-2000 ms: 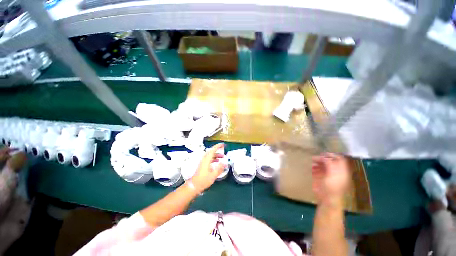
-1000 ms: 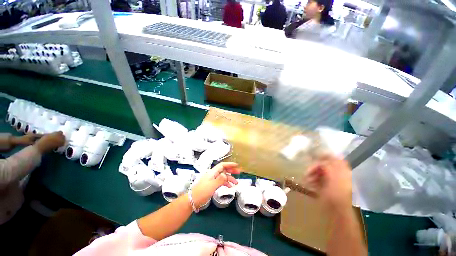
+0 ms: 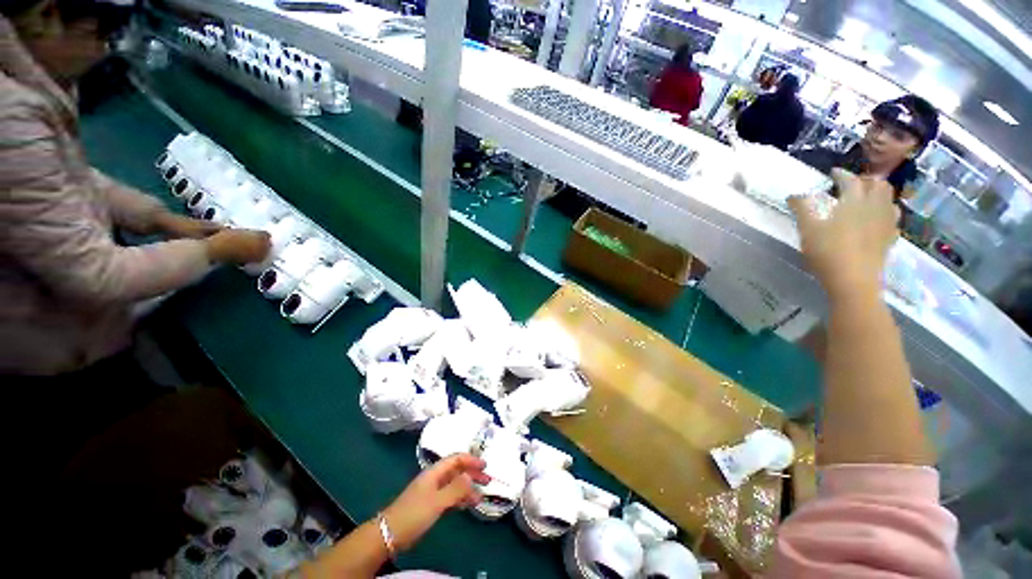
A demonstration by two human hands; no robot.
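Observation:
White dome-head security cameras (image 3: 551,503) stand in a row at the bench's near side. More white cameras lie piled behind them (image 3: 481,328). My left hand (image 3: 447,484) is at the row, its fingers apart and against or just over one camera; I see no grip. My right hand (image 3: 849,226) is raised at the upper right, in front of the white shelf, fingers bent. Whether it pinches something small is unclear. A white, bag-like thing (image 3: 775,172) lies on the shelf beside it. One white camera (image 3: 753,456) lies alone on the cardboard sheet (image 3: 634,390).
A shelf post (image 3: 441,158) rises behind the pile. A gridded sheet (image 3: 611,130) lies on the shelf. An open carton (image 3: 628,262) is beyond. At left another worker's hands (image 3: 240,245) touch a camera row. A person (image 3: 900,136) is behind the shelf. Cameras fill a low container (image 3: 249,520).
The view has swung left and up. My right hand has risen from over the cardboard to shelf height. The blurred translucent sheet near it is gone. My left hand stays at the camera row.

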